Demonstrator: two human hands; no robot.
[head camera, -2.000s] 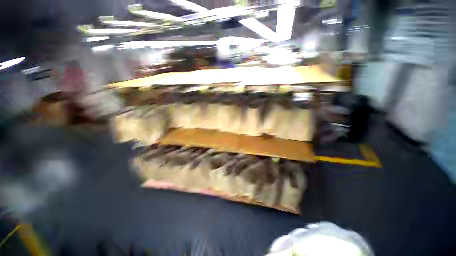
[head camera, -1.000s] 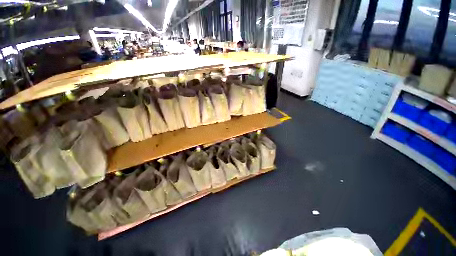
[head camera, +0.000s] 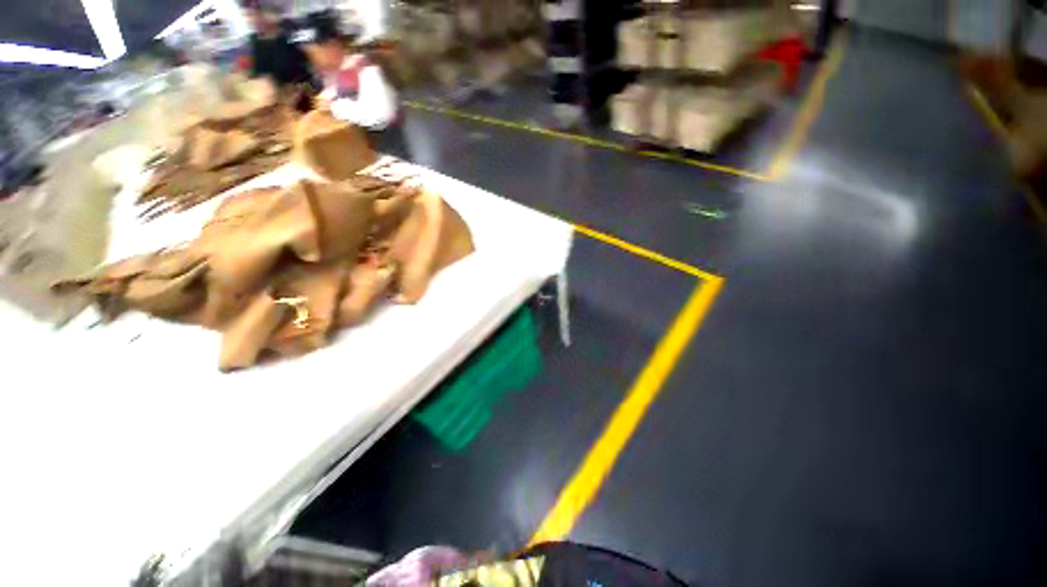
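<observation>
No hand of mine can be made out in the head view. A heap of soft brown bags (head camera: 310, 235) lies nearest in front of me on a long white-topped table (head camera: 379, 367). The heap is loose and crumpled, and its details are blurred. More brown pieces (head camera: 230, 143) lie farther back on the same table. At the bottom edge, a blurred pinkish and dark patterned shape is cut off; I cannot tell what it is.
A green crate (head camera: 488, 378) is under the table's right side. Two people are at the table's far end. Yellow lines (head camera: 631, 424) mark the dark floor to the right. Shelves with pale goods (head camera: 689, 115) and a red item (head camera: 784, 57) stand behind.
My view has turned away from the wooden rack of beige bags to the white table with brown bags. The white shape at the bottom edge is gone from view.
</observation>
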